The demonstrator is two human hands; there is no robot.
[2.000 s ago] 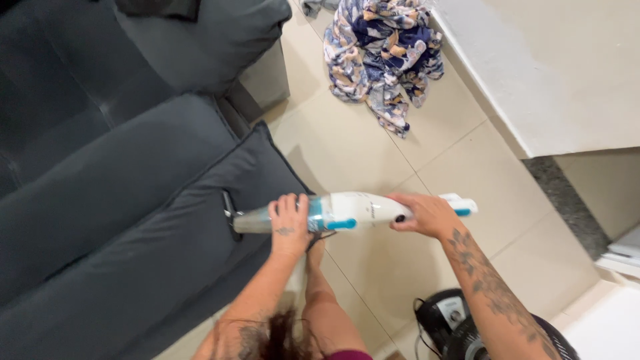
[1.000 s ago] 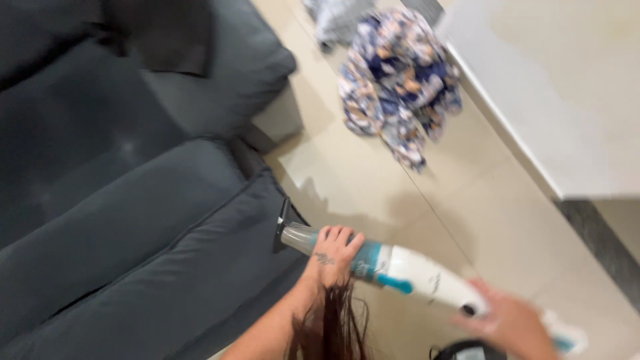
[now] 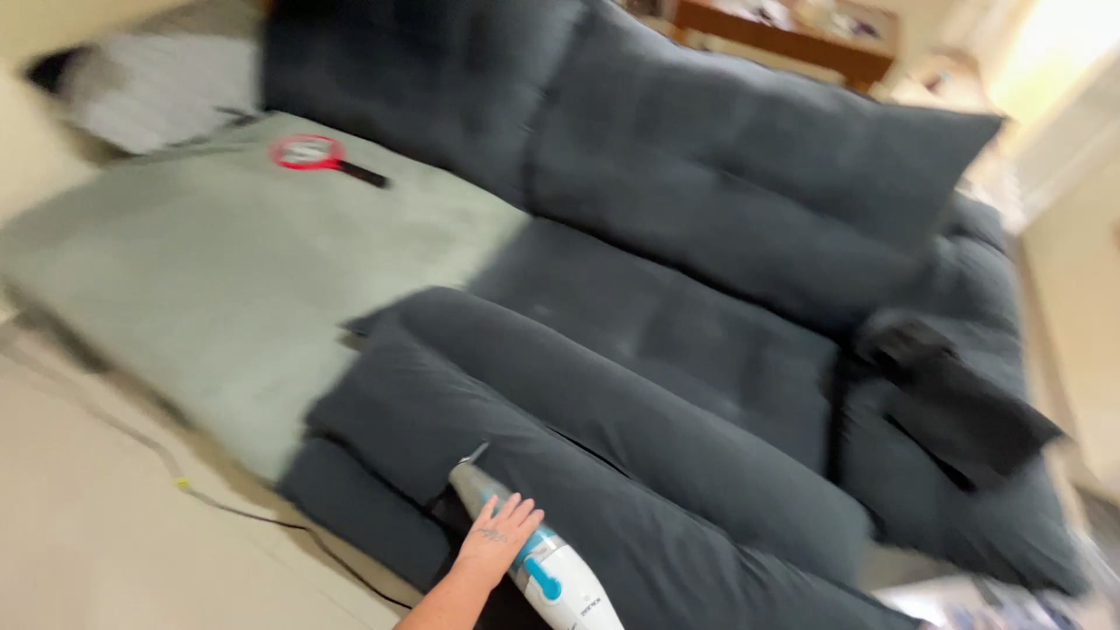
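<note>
My left hand is wrapped over the clear front part of a white and teal handheld vacuum cleaner, near the bottom middle of the head view. The vacuum's nozzle is at the front edge of a dark grey sofa; whether it touches the fabric is unclear. My right hand is out of view, and the rear end of the vacuum is cut off by the bottom edge. A black cloth lies over the sofa's right armrest.
A pale green covered section adjoins the sofa at left, with a red and black electric fly swatter on it. A striped pillow lies behind. A thin cable runs over the floor. Behind the sofa stands a wooden table.
The view has swung widely to the left and up, bringing in the whole sofa. My right hand, earlier on the vacuum's rear, has left the view. My left hand stays on the vacuum.
</note>
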